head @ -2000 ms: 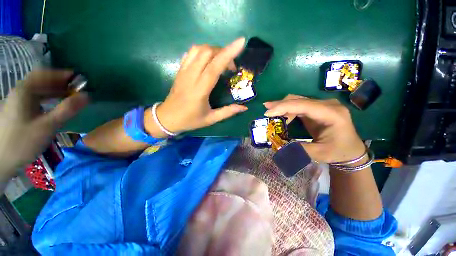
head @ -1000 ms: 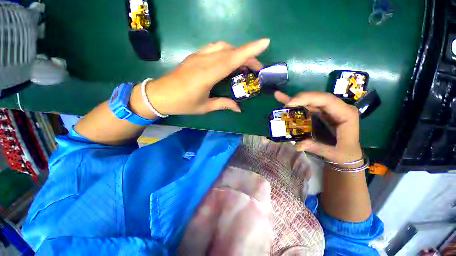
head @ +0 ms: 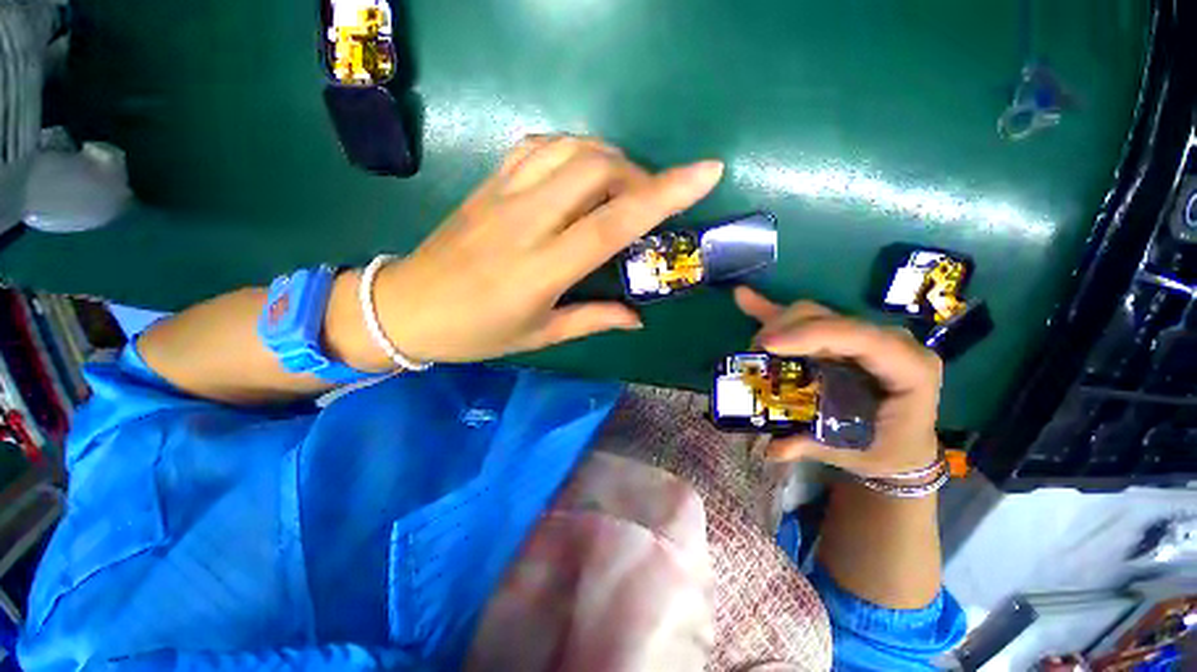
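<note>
My right hand (head: 860,374) grips a black open watch case (head: 759,394) over the bench's front edge. Orange flex joins it to a dark display (head: 847,404) against my palm. My left hand (head: 525,256) has its thumb and index finger apart beside a second open case (head: 666,265) on the green mat. That case's glossy display (head: 740,250) lies to its right. My other left fingers are partly hidden, so contact with the case is unclear. A third open unit (head: 927,282) lies right, its display tilted. A fourth (head: 360,42) lies upper left, its display towards me.
A small clear looped piece (head: 1034,103) lies on the green mat (head: 591,79) at the upper right. Black trays (head: 1116,315) stand along the right side. A white object (head: 79,184) and part of a fan are at the left edge. An orange piece (head: 957,462) shows beside my right wrist.
Another person's hand at the left is gone, and a unit now lies upper left. The unit by my left hand has turned, display now to the right. My right hand's unit has its display nearer my palm.
</note>
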